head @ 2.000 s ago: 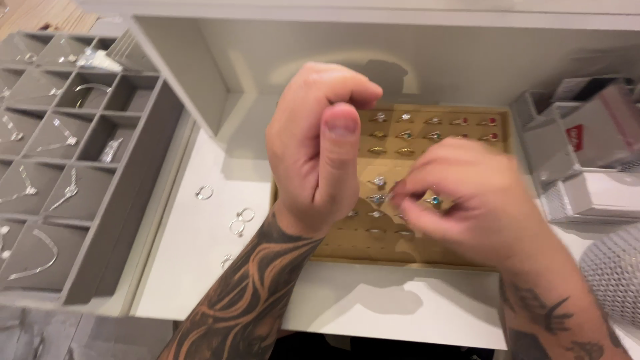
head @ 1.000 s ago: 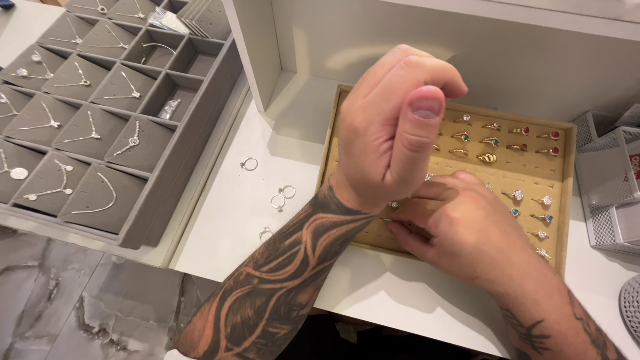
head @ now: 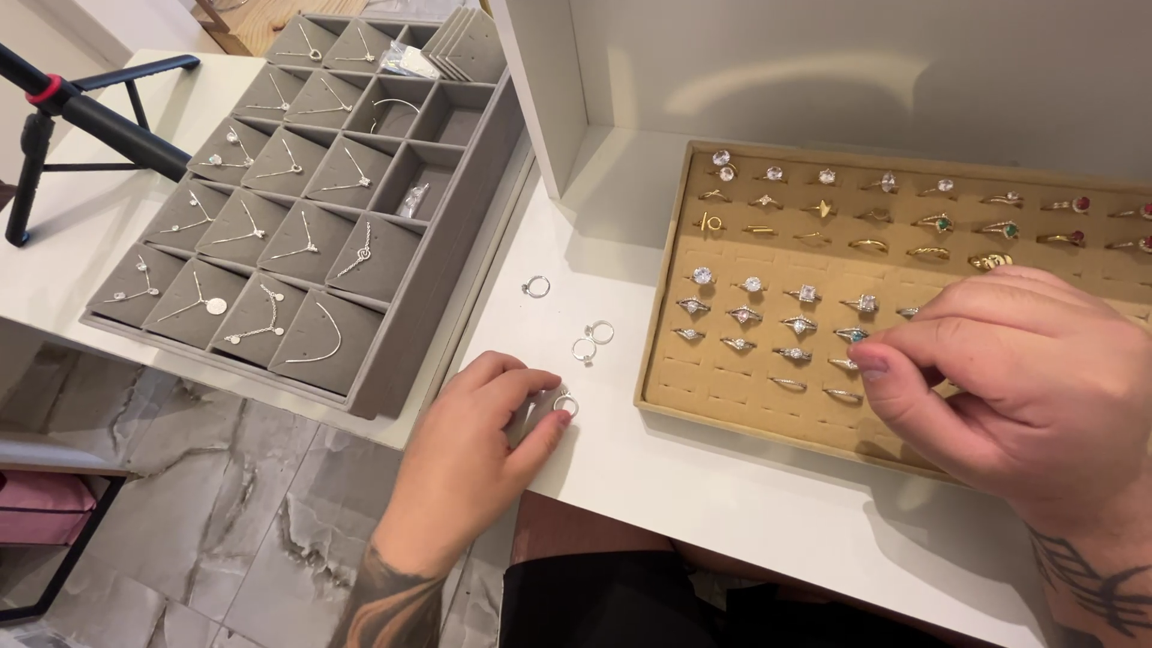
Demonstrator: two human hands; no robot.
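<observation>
A tan ring display tray [head: 661,297] holds rows of gold and silver rings in its slots. My right hand [head: 1017,387] is over the tray's front right part, thumb and index finger close together near a ring with a blue stone [head: 851,334]; whether something is between them cannot be told. On the white surface left of the tray, my left hand [head: 486,441] has its thumb and index finger at either side of a silver ring [head: 565,405]. Farther back lie a pair of silver rings [head: 599,333] [head: 584,350] and a single silver ring [head: 536,287].
At left stands a grey compartment tray [head: 382,360] with silver necklaces and bracelets on pads. Behind it are black tripod legs [head: 135,135]. A white upright panel [head: 531,90] rises between the trays. Below the white tabletop's edge is a marble-patterned floor [head: 225,504].
My left hand has come down from above the ring tray to the loose ring at the left. My right hand is now farther right over the tray. The view has shifted.
</observation>
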